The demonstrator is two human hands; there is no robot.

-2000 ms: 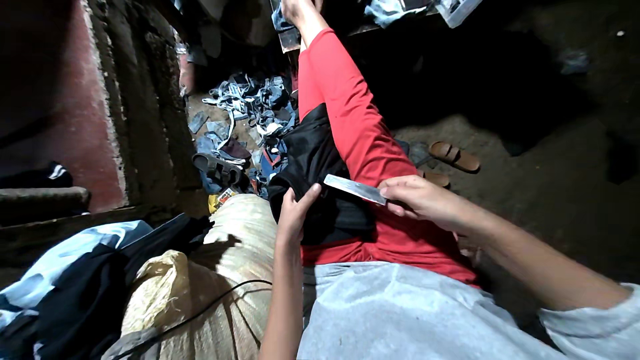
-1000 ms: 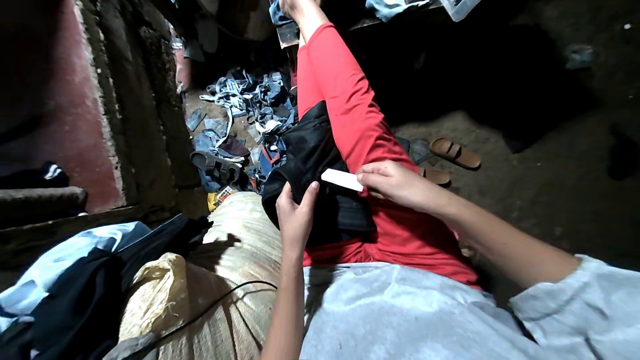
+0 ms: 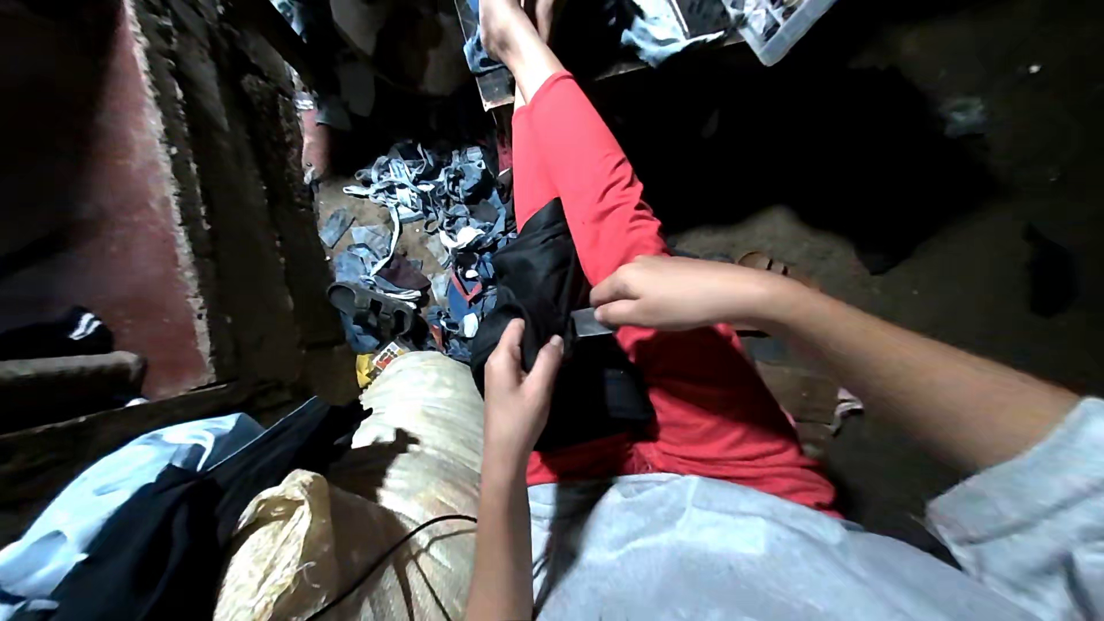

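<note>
A black cloth garment (image 3: 595,379) lies bunched over the lap, on red trousers (image 3: 595,181). My left hand (image 3: 519,379) pinches a fold of this cloth between thumb and fingers. From the right, my right hand (image 3: 664,293) holds a thin flat metal blade (image 3: 590,323) between thumb and fingers. The blade's far end meets the black cloth, just right of my left fingertips. Whether its edge is in the fabric cannot be told.
A pale woven sack (image 3: 423,405) stands at the left, with a black cord across it. Beside it lie dark and light clothes (image 3: 172,483). Denim scraps (image 3: 431,190) cover the floor ahead. A sandal (image 3: 763,262) lies right of the legs. A plastic bin (image 3: 780,34) is at the top.
My right hand has moved left with the blade, which now reaches the black cloth near my left fingers. The left hand keeps its hold on the cloth.
</note>
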